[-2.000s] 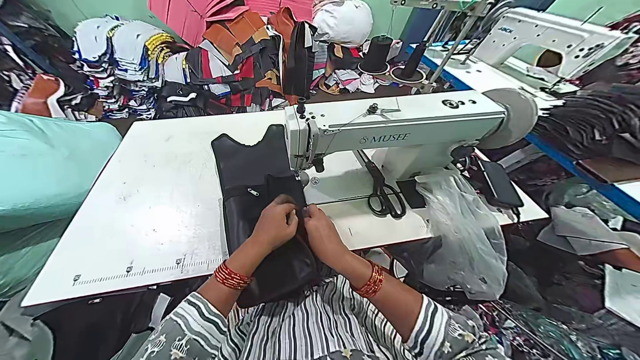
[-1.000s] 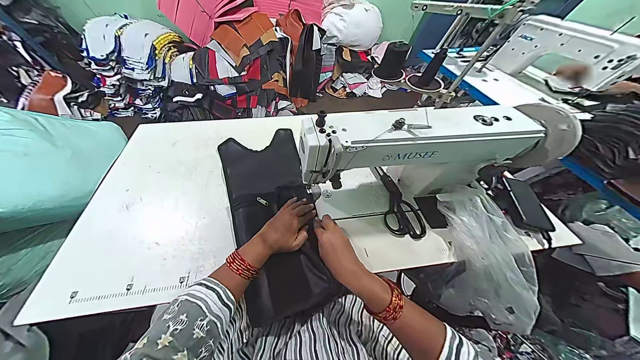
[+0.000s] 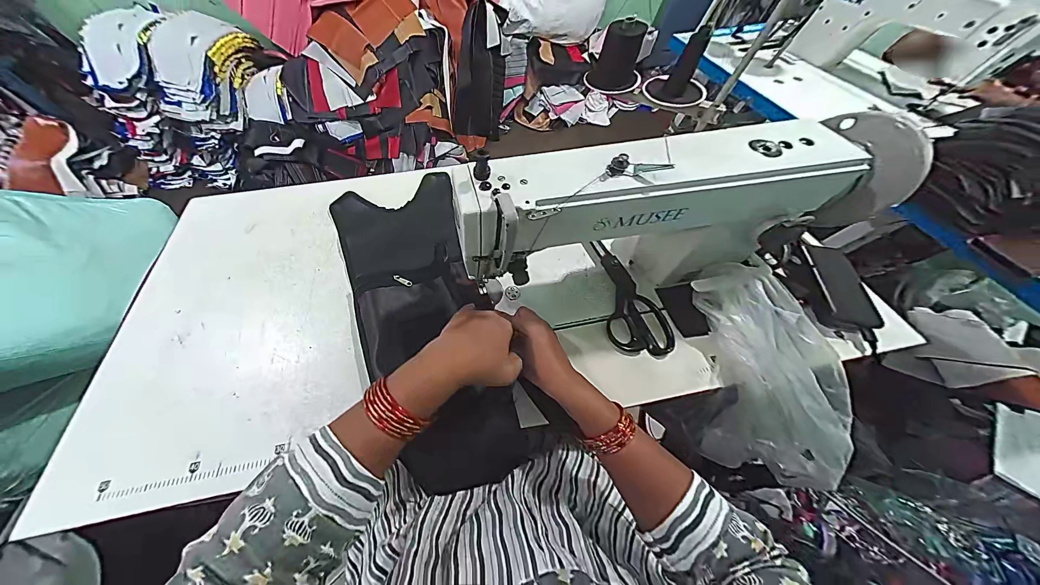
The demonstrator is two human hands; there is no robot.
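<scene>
A black fabric piece with a zipper pull (image 3: pixel 402 280) lies on the white sewing table (image 3: pixel 244 325), its right edge beneath the needle area of a Musee sewing machine (image 3: pixel 674 195). Just in front of the presser foot, my left hand (image 3: pixel 479 345) is closed on the edge of the black piece. Against it on the right, my right hand (image 3: pixel 540 349) pinches the same edge; the fingertips of both hands are partly hidden. Black-handled scissors (image 3: pixel 638 321) rest on the machine bed, right of my hands.
A clear plastic bag (image 3: pixel 772 366) hangs over the table's front edge, beside a black case (image 3: pixel 837 284). Stacked cut pieces (image 3: pixel 195 81) and black thread cones (image 3: pixel 621 57) stand behind. A mint-green wrapped bundle (image 3: pixel 73 276) sits at the left. A second sewing machine (image 3: pixel 959 41) stands back right.
My left hand, lying flat with fingers spread on the black piece one second ago, is now closed at its edge beside my right hand.
</scene>
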